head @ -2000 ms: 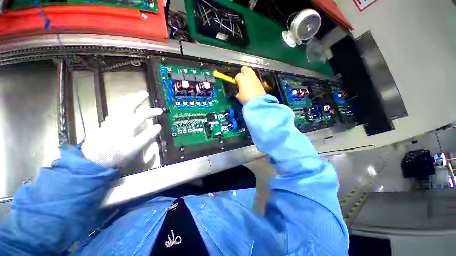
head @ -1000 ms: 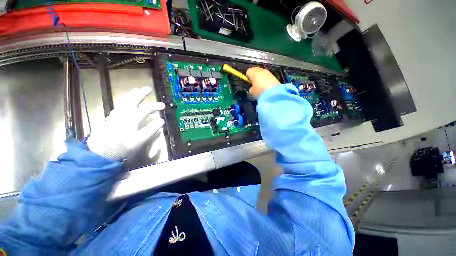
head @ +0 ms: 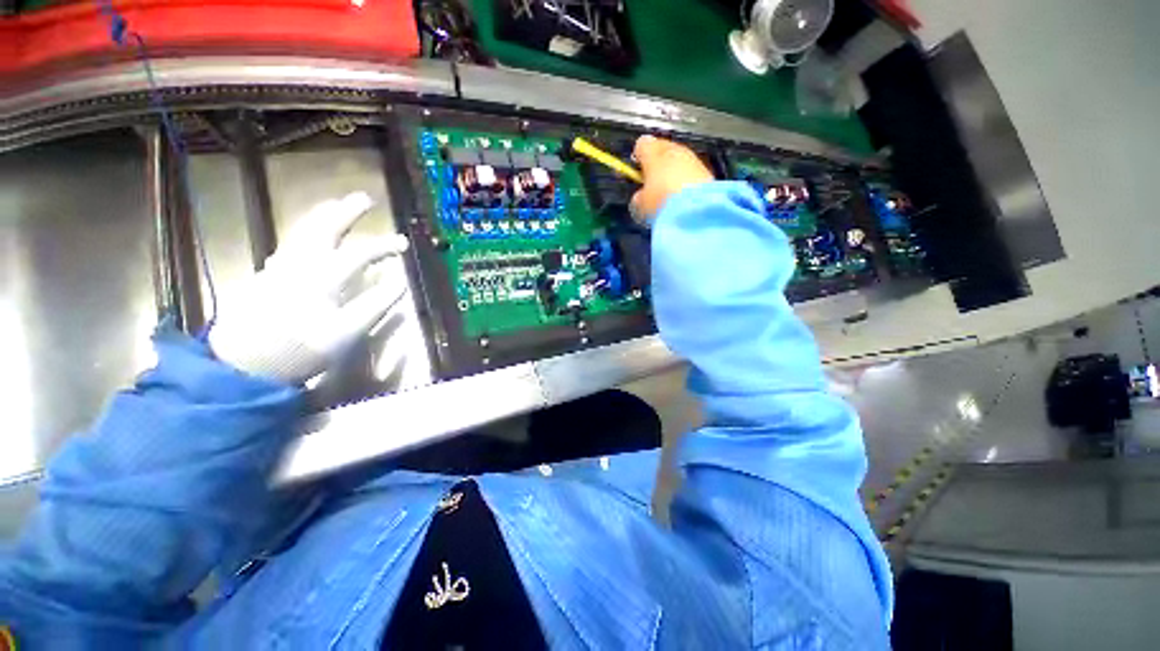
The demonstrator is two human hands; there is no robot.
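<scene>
A green circuit board point(head: 509, 267) sits in a black carrier point(head: 445, 324) on the line in front of me. Paired copper-red coils point(head: 506, 187) stand on its upper part. My right hand point(head: 667, 174) is over the right part of the carrier and holds a slim yellow tool point(head: 603, 157). The tool's free end points left, near the board's upper right corner. My left hand point(head: 318, 295), in a white glove, has its fingers apart and holds nothing. Its fingertips are at the carrier's left edge; whether they touch it I cannot tell.
More boards in carriers point(head: 791, 204) stand to the right. Metal crossbars point(head: 258, 191) span the bay at left. A silver rail point(head: 483, 394) runs along the near side. Behind are a red tray point(head: 216, 36), a black parts tray point(head: 566, 28) and a white fan point(head: 782, 32).
Across the frames the yellow tool and right hand shift slightly right relative to the board, with more of the tool showing. The whole view has also shifted a little. The left hand stays by the carrier's edge.
</scene>
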